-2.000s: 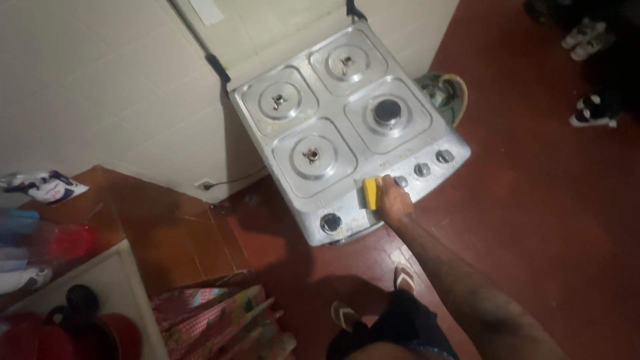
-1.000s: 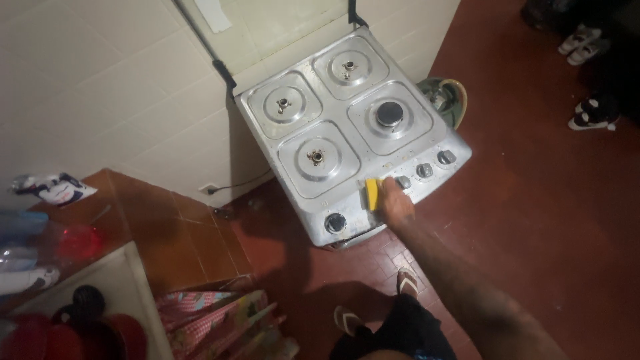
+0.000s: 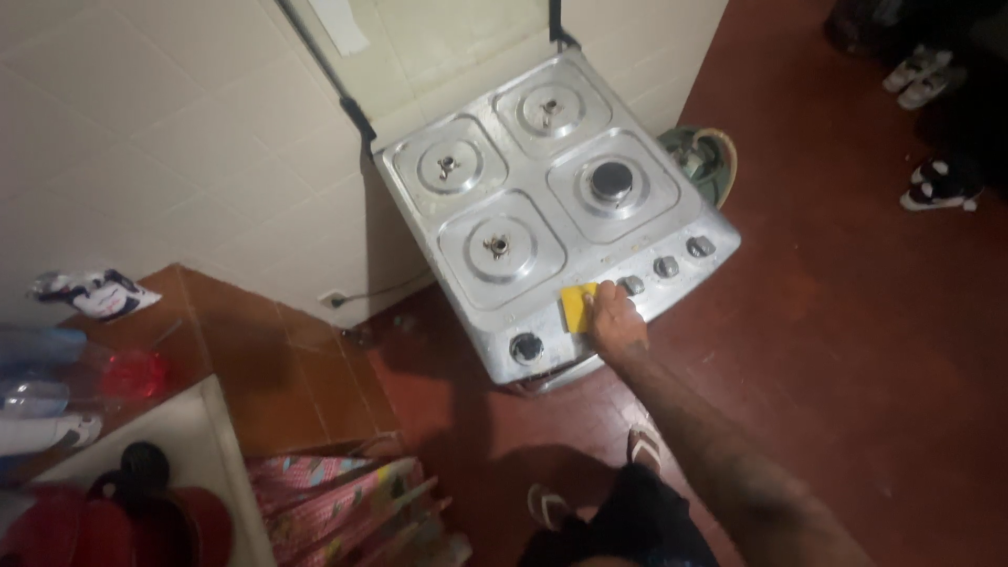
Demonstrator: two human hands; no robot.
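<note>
My right hand (image 3: 618,323) is closed on a yellow sponge (image 3: 579,308), which lies against the front control panel of a metal gas stove (image 3: 512,311). The sponge is between the knob at the left end (image 3: 526,347) and the row of several knobs (image 3: 666,267) to the right. Of the four burners, only the front right one carries a black burner cap (image 3: 612,181); the others show bare gas jets, with brownish marks around the front left one (image 3: 499,246). My left hand is out of the frame.
Left of the stove stands a brown tiled counter (image 3: 268,354) with plastic bottles (image 3: 35,398) and a pale sink edge (image 3: 224,441) holding red and black pans. A patterned cloth (image 3: 339,504) hangs below. A green gas cylinder (image 3: 713,169) stands behind the stove's right side, and shoes (image 3: 941,187) lie on the red floor.
The sponge shows a broader yellow face than in the earlier frames, its angle in my right hand having changed. It stays on the same part of the control panel.
</note>
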